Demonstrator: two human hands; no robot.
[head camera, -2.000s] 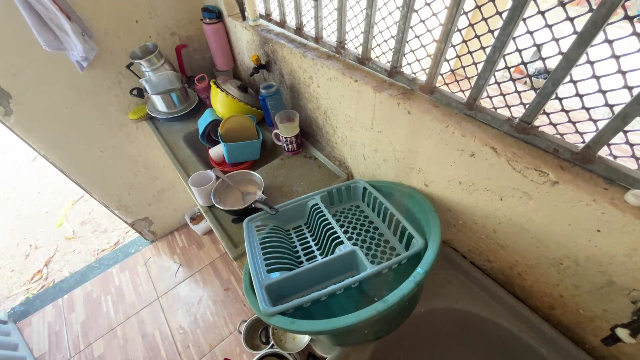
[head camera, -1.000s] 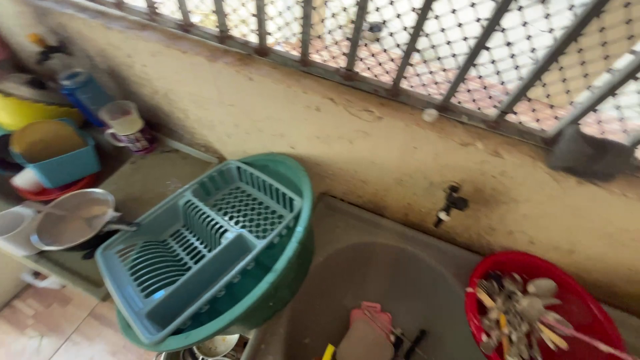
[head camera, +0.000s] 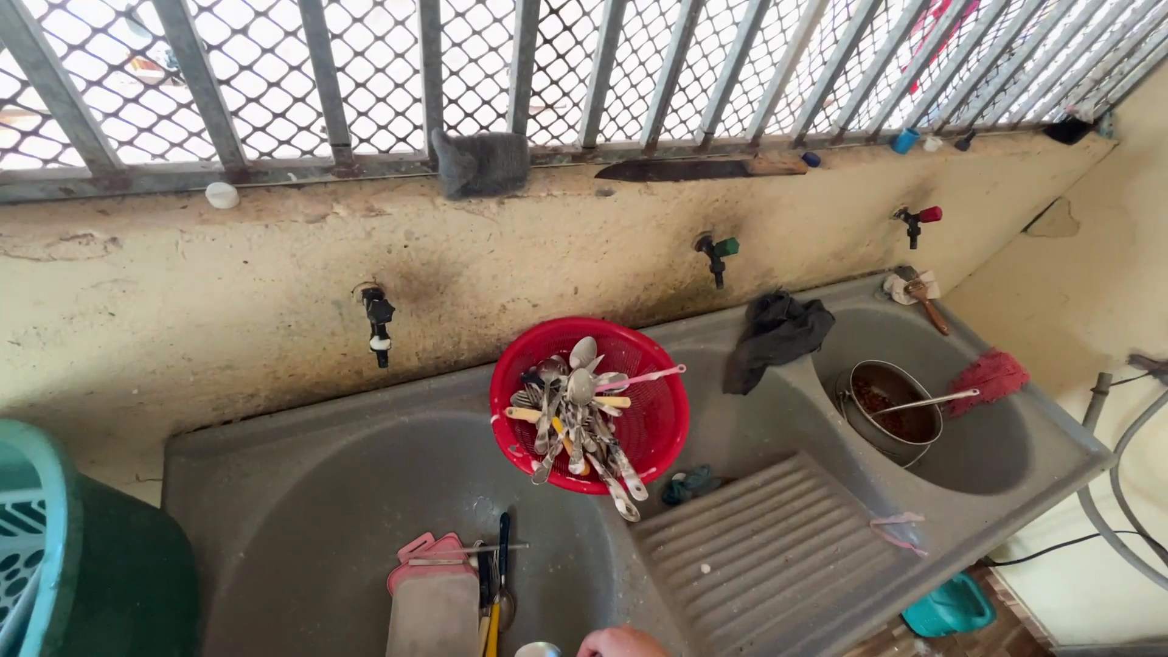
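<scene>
Part of one hand (head camera: 622, 642) shows at the bottom edge, over the sink's inner rim; whether it is the left or the right, and what it holds, cannot be told. Close to its left is the pale rim of a cup or bowl (head camera: 537, 650). In the left basin (head camera: 319, 511) lie a pink-edged plastic board or lid (head camera: 434, 602) and some cutlery with black and yellow handles (head camera: 495, 620). A red plastic colander (head camera: 652, 438) full of spoons and forks (head camera: 581, 401) rests between the basins.
A green tub (head camera: 119, 547) with a dish rack stands left. A ribbed washboard (head camera: 776, 547), dark cloth (head camera: 780, 333) and pot (head camera: 890, 415) with a ladle lie right. Three taps, one black (head camera: 378, 324), stick out of the wall. A large knife (head camera: 693, 170) lies on the ledge.
The view has swung far right, from the dish rack and counter to the sinks. A hand has come into view at the bottom edge.
</scene>
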